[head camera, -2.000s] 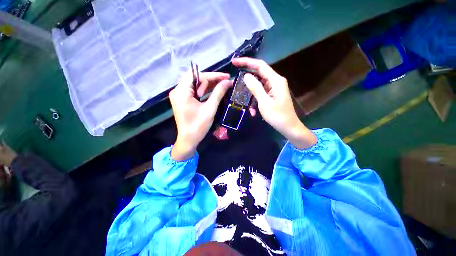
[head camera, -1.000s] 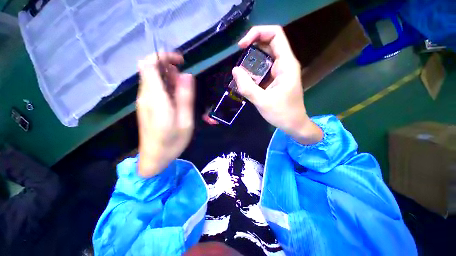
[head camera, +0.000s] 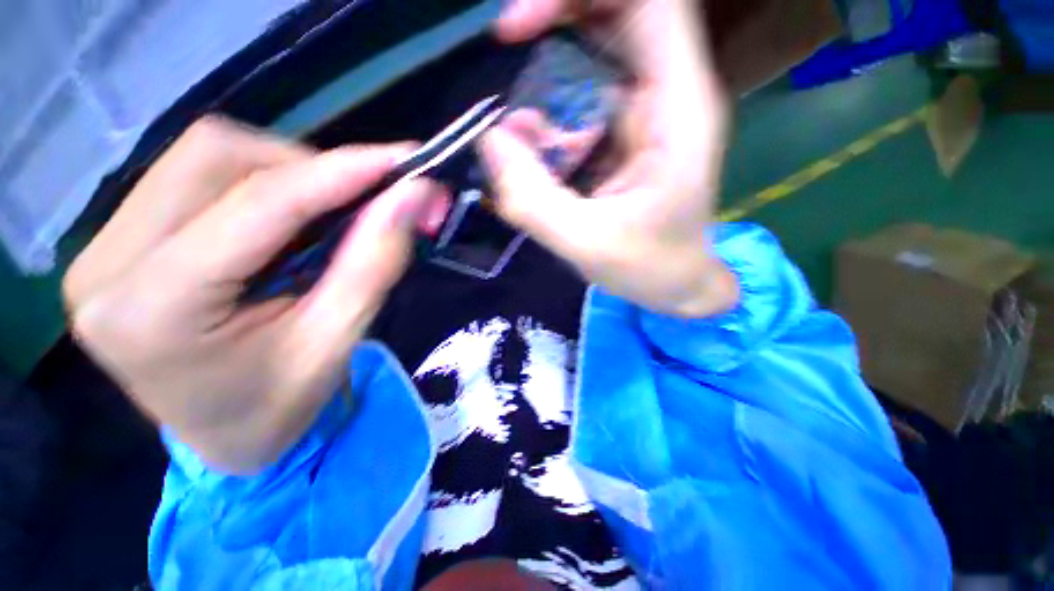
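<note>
My right hand (head camera: 624, 173) holds the phone circuit board (head camera: 564, 90) between thumb and fingers, at the top centre; the hand and board are blurred. The LCD screen module (head camera: 480, 240), a dark rectangle with a pale edge, hangs below the board. My left hand (head camera: 243, 277) pinches the tweezers (head camera: 457, 136) between thumb and forefinger. Their tips point up and right, close to the board's left side; whether they touch it I cannot tell. The joint between board and screen is mostly hidden by my right thumb.
The white tray liner (head camera: 139, 92) lies on the tray at the upper left, with the tray's black edge beside it. A closed cardboard carton (head camera: 925, 289) stands on the right. A blue plastic object (head camera: 890, 40) and a yellow floor line (head camera: 832, 159) are at the upper right.
My left hand has come in from the left, larger and nearer the camera, with the tweezers brought up to the board. The board and right hand sit higher in view. The tray has shifted up and left.
</note>
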